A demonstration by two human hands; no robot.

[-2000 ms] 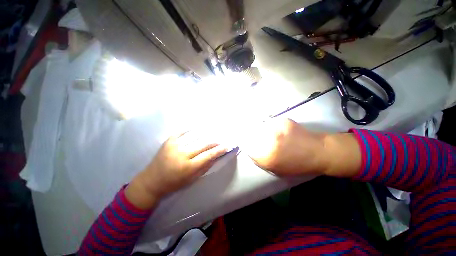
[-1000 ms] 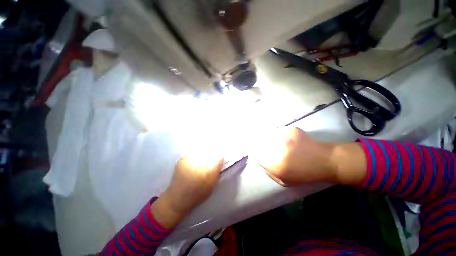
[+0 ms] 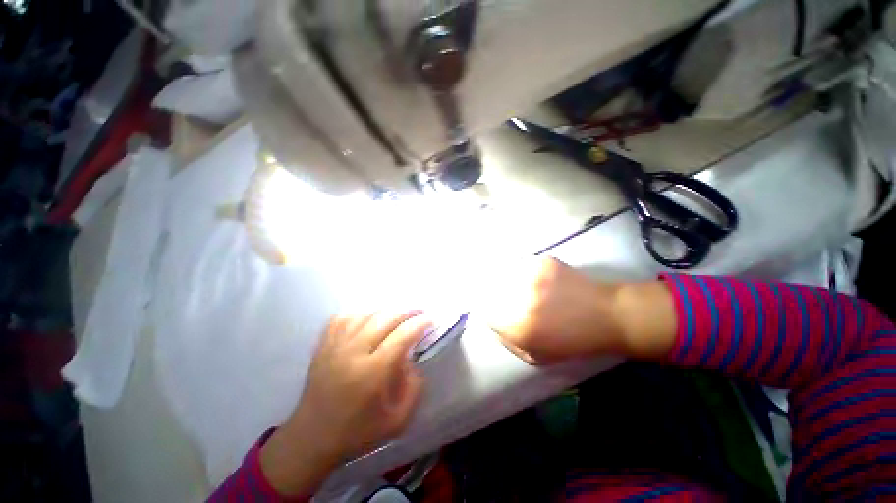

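A white fabric piece (image 3: 221, 314) lies on the machine bed left of the needle area, washed out by glare near my hands. A thin dark line of trim (image 3: 444, 336) shows at its edge between my hands. My left hand (image 3: 365, 378) lies on the cloth, fingers spread towards the trim; I cannot tell if it grips. My right hand (image 3: 558, 312) is closed at the front of the glare, its fingertips bleached out, so what it holds is hidden. The sewing machine head (image 3: 531, 49) stands above, with the needle area lost in light.
Black shears (image 3: 678, 211) lie right of the needle, with a red-brown tool (image 3: 621, 128) behind them. A bright ribbed lamp (image 3: 265, 218) glows at the left. A long white strip (image 3: 123, 285) lies at the left table edge. White cloth hangs at the right.
My left hand's fingers have opened out from the bunched pose of a second ago, and the hand sits lower. My right hand stays near the glare. The whole view has shifted.
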